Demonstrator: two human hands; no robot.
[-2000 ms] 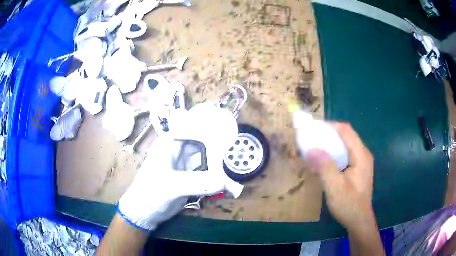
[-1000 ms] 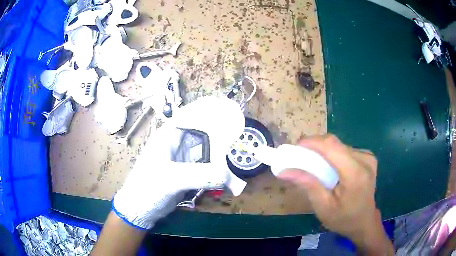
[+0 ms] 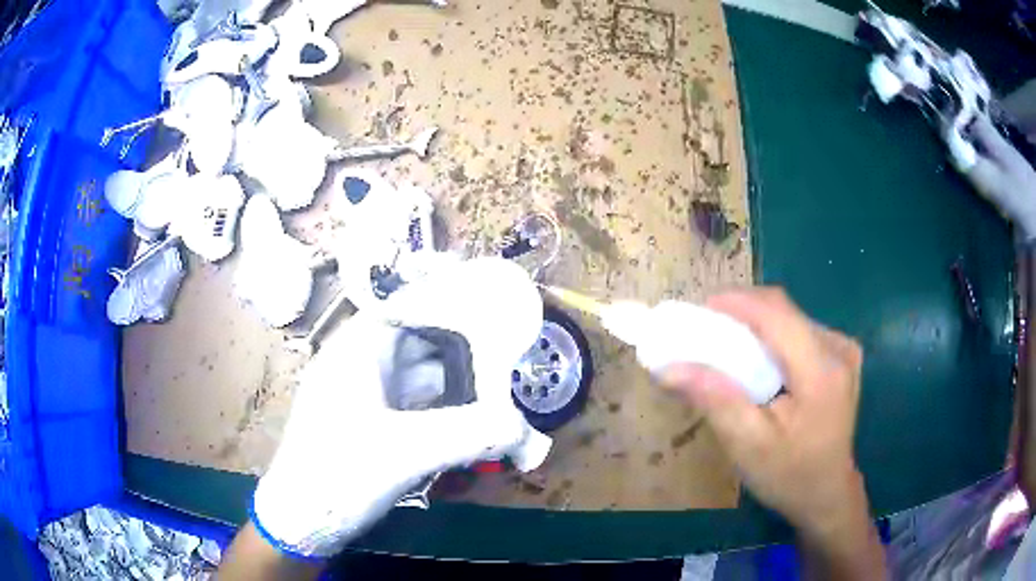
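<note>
My left hand (image 3: 352, 437), in a white knit glove with a blue cuff, holds a white motorcycle body (image 3: 483, 297) low over the cardboard. A black-tyred wheel (image 3: 550, 368) with a silver hub full of round holes shows at the body's right. A metal loop (image 3: 532, 241) sticks up above it, and a small red piece (image 3: 489, 466) shows below. My bare right hand (image 3: 795, 414) grips a white glue bottle (image 3: 710, 350). Its yellow nozzle points left, its tip close to the body's upper right edge. Whether it touches is unclear.
White side covers (image 3: 273, 255) lie piled on the stained cardboard sheet (image 3: 591, 136) at left. A blue crate (image 3: 68, 340) stands at far left. A small dark strip (image 3: 966, 291) lies on the green bench top (image 3: 886, 261). Another person's hand (image 3: 1000, 170) touches a white unit (image 3: 926, 74) at upper right.
The nozzle has moved from over the wheel hub up to the body's upper right edge. My left hand and the body sit slightly lower in view. Another person's hand has appeared at the upper right unit.
</note>
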